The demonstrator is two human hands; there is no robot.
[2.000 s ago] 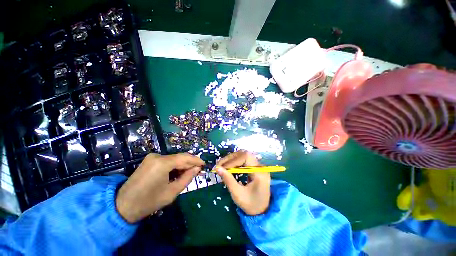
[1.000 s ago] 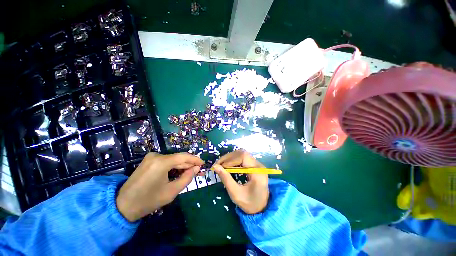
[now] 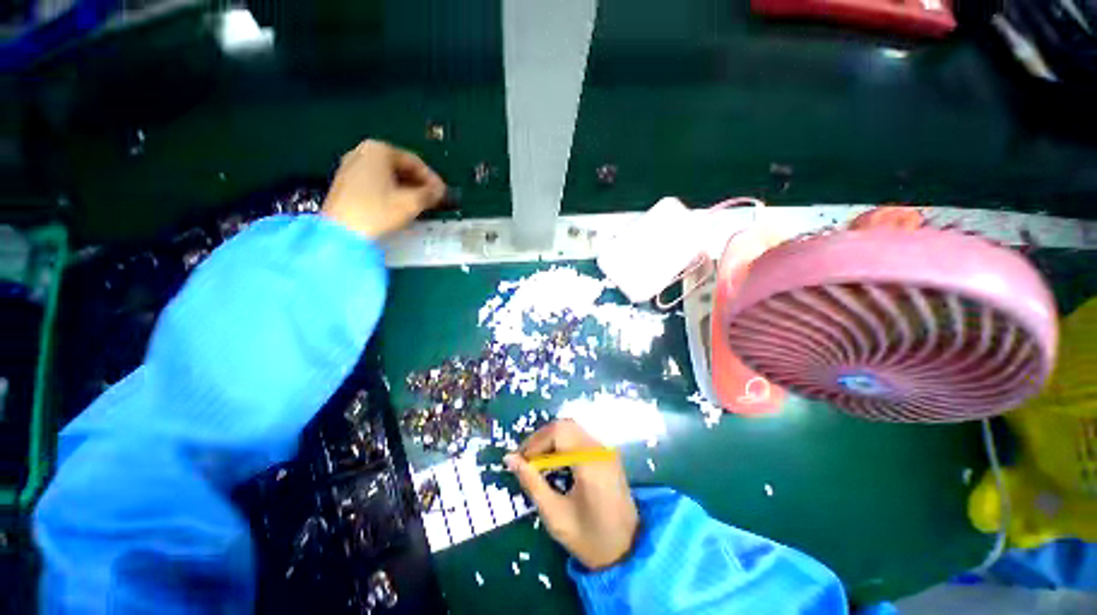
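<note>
My left hand [image 3: 379, 190] is stretched forward over the white rail, above the dark green line surface. A small dark spot shows at its blurred fingertips; I cannot tell if they hold it. My right hand [image 3: 580, 502] holds yellow tweezers [image 3: 575, 458] near the bench mat's middle, its fingertips just above the white card. The white card with parallel strips [image 3: 457, 507] lies uncovered beside the black tray. Small brown components [image 3: 451, 382] lie in a loose pile behind it, next to heaps of tiny white bits [image 3: 614, 418].
The black blister tray [image 3: 361, 481] is at left, partly under my left sleeve. A white post [image 3: 547, 108] stands on the rail [image 3: 469, 240]. The pink fan [image 3: 890, 318] and white block [image 3: 650, 250] are at right. Single parts [image 3: 606, 174] lie beyond the rail.
My left hand has left the card and reached forward over the rail, uncovering the card. My right hand stays near the card with the tweezers. The view has tilted up.
</note>
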